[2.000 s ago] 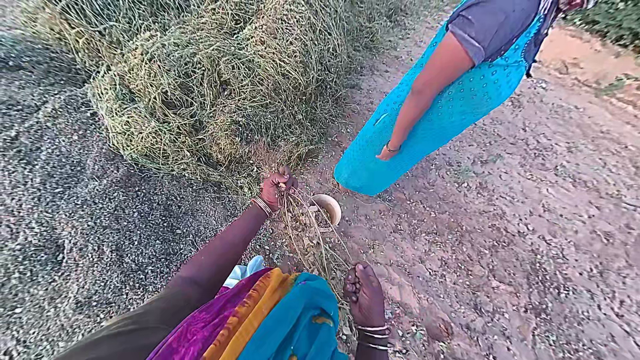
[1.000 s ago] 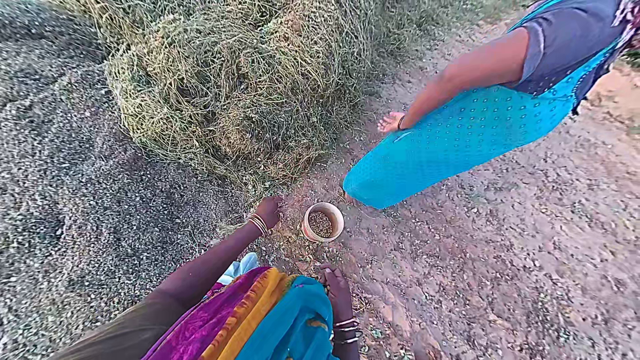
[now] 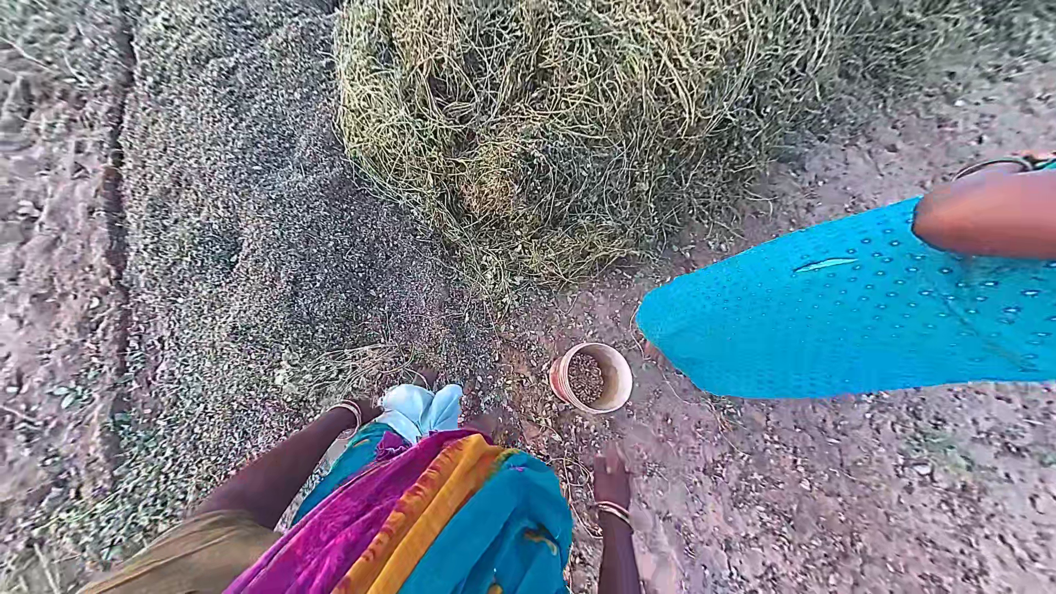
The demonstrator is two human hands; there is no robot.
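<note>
My left hand [image 3: 369, 410], with bangles at the wrist, is low at the left beside a white cloth [image 3: 419, 410] at my waist; a few dry stems lie just above it, and its fingers are too unclear to tell what they hold. My right hand [image 3: 611, 478], also with bangles, reaches over the soil below the bucket, its blurred fingers apart with nothing seen in them. A small plastic bucket [image 3: 619, 381], partly filled with what look like pods or nuts, stands on the ground between my hands and the plant heap.
A large heap of dry, uprooted plants [image 3: 528, 140] lies ahead. Dark leafy litter [image 3: 280, 239] spreads over the ground at left. Another person in a blue patterned garment [image 3: 825, 313] stands close at right, one arm [image 3: 990, 210] bent. Bare soil [image 3: 825, 487] shows at lower right.
The stems held between my hands two seconds ago are no longer there. My left hand has moved left, away from the bucket. The other person's arm is now bent. The view has shifted.
</note>
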